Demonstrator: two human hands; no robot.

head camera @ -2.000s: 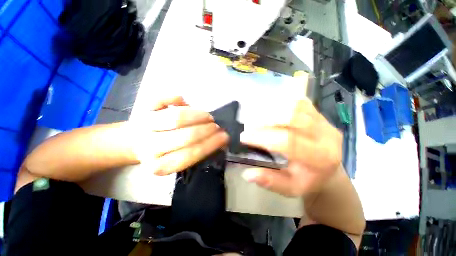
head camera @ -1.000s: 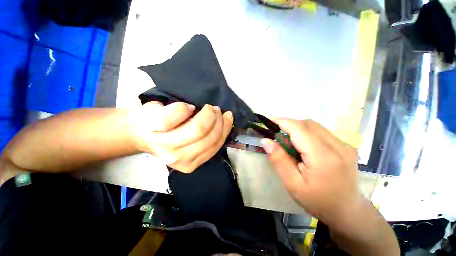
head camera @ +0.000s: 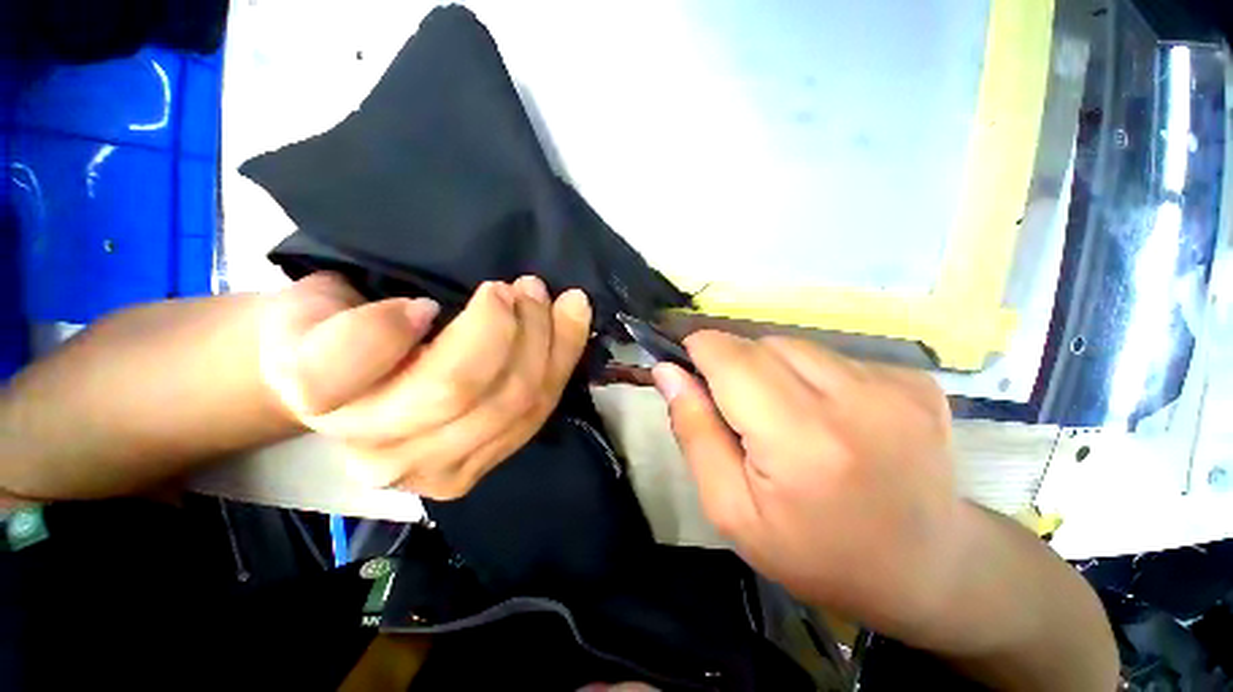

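Note:
A black fabric piece (head camera: pixel 419 162) lies over the front of the pale work plate, with a pointed flap spread up and left and a wider part hanging over the table's front edge. My left hand (head camera: pixel 433 385) is closed on its middle. My right hand (head camera: pixel 811 453) holds small dark snips (head camera: pixel 656 338) between thumb and fingers. Their metal tip is at the fabric's right edge, beside my left fingertips. Most of the tool is hidden in my right hand.
Yellow tape (head camera: pixel 838 310) edges the pale plate (head camera: pixel 798 149) at front and right. A blue plastic bin (head camera: pixel 115 189) is at the left, with a dark bundle (head camera: pixel 108 27) above it. A metal rail runs along the right.
The view has moved closer to the plate. The snips, earlier open beside the fabric, now have their tip at its edge. Two seconds ago both hands were on the fabric and the green-handled snips lay at right.

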